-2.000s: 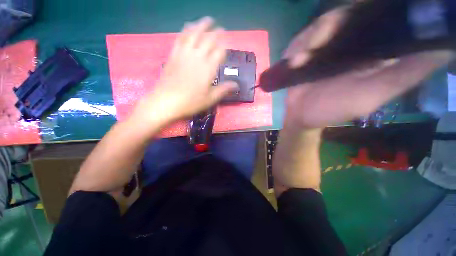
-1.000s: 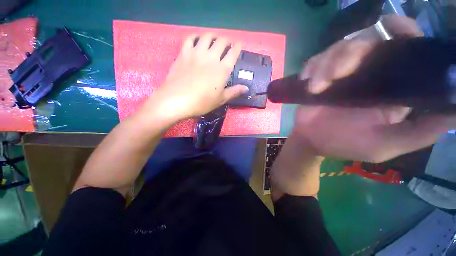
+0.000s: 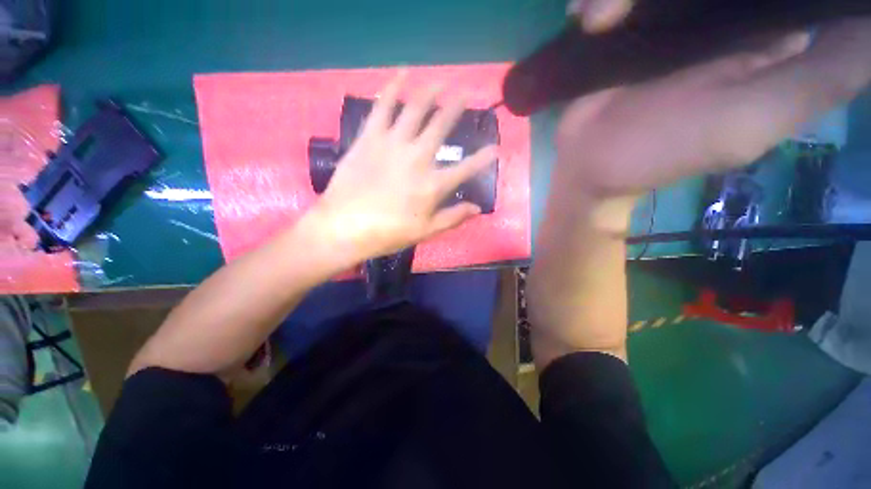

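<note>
The black camera unit [image 3: 482, 153] lies on the red-pink mat [image 3: 263, 172], its round lens barrel pointing left and a small pale label near its right end. A dark film-covered grip part projects from it over the mat's front edge. My left hand [image 3: 406, 177] lies spread on top of the unit, pressing it and hiding its middle. My right hand [image 3: 669, 124] is blurred and holds the black electric screwdriver [image 3: 592, 72] slanted; its thin bit is at the unit's upper right corner. Contact of the bit with the unit is unclear.
A black housing shell [image 3: 91, 177] lies at the left, partly on a second red-pink mat [image 3: 29, 267]. Clear plastic pieces [image 3: 731, 215] stand at the bench's right. A cardboard carton [image 3: 124, 349] is below the bench. A red object [image 3: 740, 313] is beyond the bench at lower right.
The screwdriver bit has moved from the unit's lower right area up to its upper right corner. My left hand has shifted left and spread, and the lens barrel now shows.
</note>
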